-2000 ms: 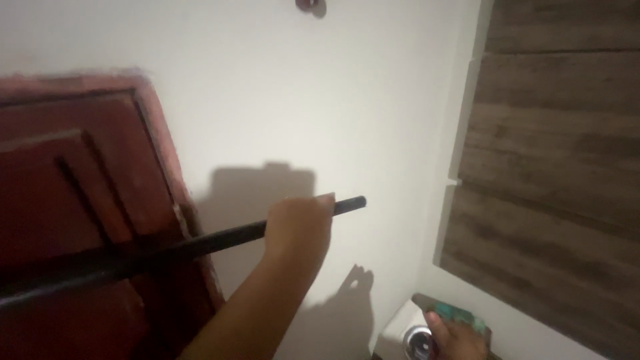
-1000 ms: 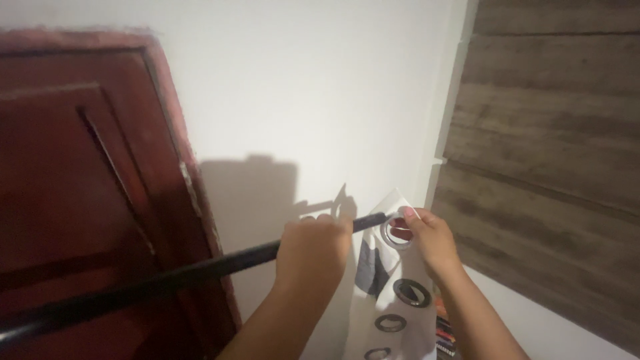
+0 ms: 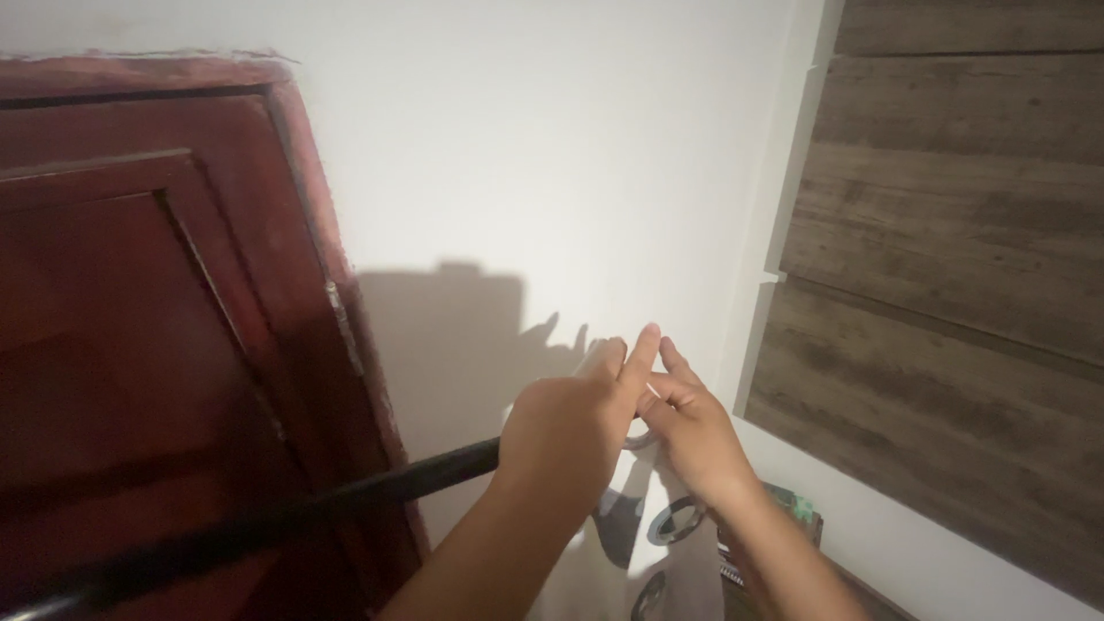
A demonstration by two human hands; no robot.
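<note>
A black rod (image 3: 371,496) runs from the lower left up to my left hand (image 3: 569,423), which is closed around it near its far end. The rod's tip is hidden behind the fingers. My right hand (image 3: 699,431) touches the left fingers and pinches the top edge of a white curtain with grey patches (image 3: 651,483). One metal-rimmed eyelet (image 3: 640,438) shows just under the fingertips, and several more hang lower, such as the eyelet (image 3: 677,520). Whether the rod passes through the top eyelet cannot be seen.
A dark red panelled door (image 3: 129,345) with a worn frame stands at the left, beside a white wall (image 3: 552,155). Wood-look boards (image 3: 940,198) fill the right side. Behind my right forearm are stacked items (image 3: 789,504), partly hidden.
Two seconds ago my right hand was low at the lower right with the bunched white curtain; it rose to the rod's end. Since one second ago, my left fingers have extended toward the right hand.
</note>
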